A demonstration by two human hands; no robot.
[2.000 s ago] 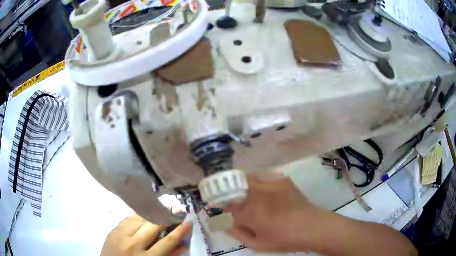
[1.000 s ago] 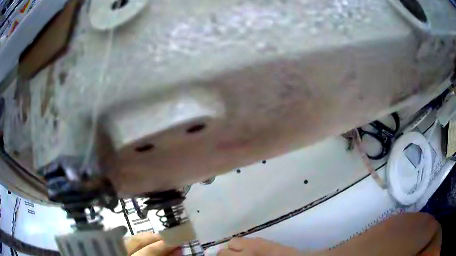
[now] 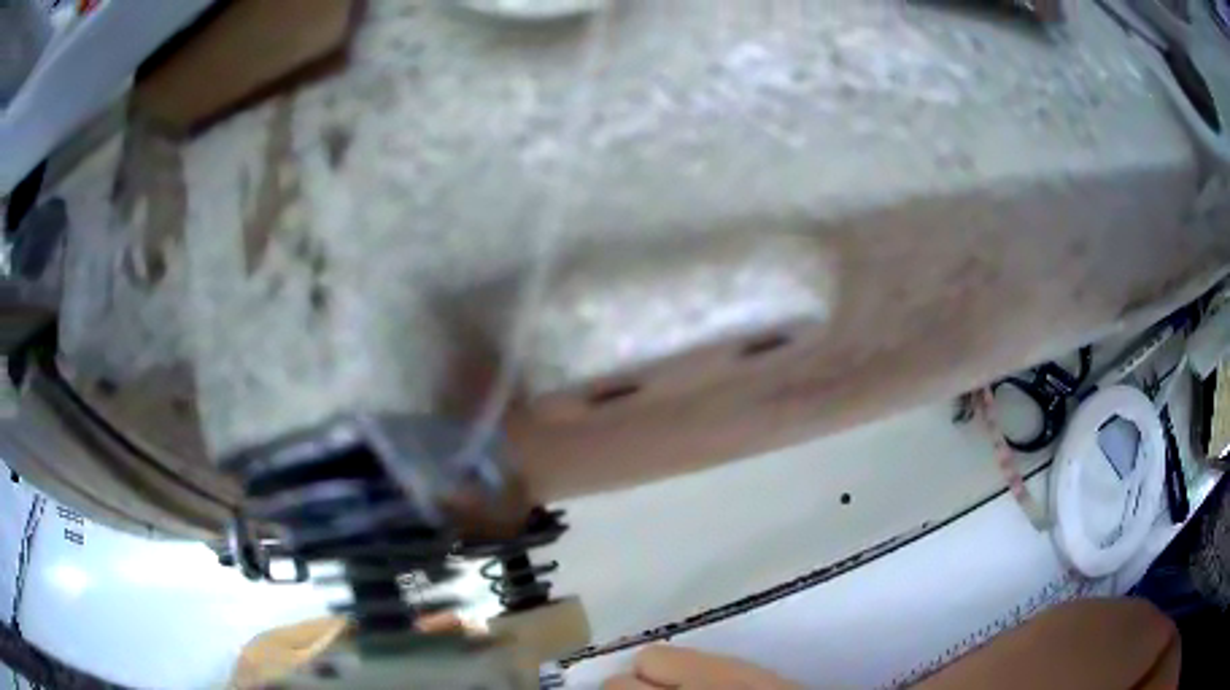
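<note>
The large cream machine head (image 3: 675, 202) with worn patches fills most of the view, very close. The blurred tension dial assembly (image 3: 391, 593) hangs at its lower left. My left hand (image 3: 290, 654) shows only in part behind the dial at the bottom edge. My right hand (image 3: 701, 670) is at the bottom edge, right of the dial, mostly cut off. A tiny striped bit (image 3: 550, 674) shows between the hands. The needle area and most of both hands' fingers are hidden, so any grip cannot be made out.
The cream machine bed (image 3: 755, 526) runs right under the head. Black-handled shears (image 3: 1039, 409), a thin pinkish strip (image 3: 1005, 452) and a white ring-shaped roll (image 3: 1109, 481) lie at the right. A printed ruler scale (image 3: 985, 634) follows the front edge.
The view has moved much closer to the machine head. The white roll now lies beside the shears, where none showed two seconds ago. Both hands now sit lower and are more hidden.
</note>
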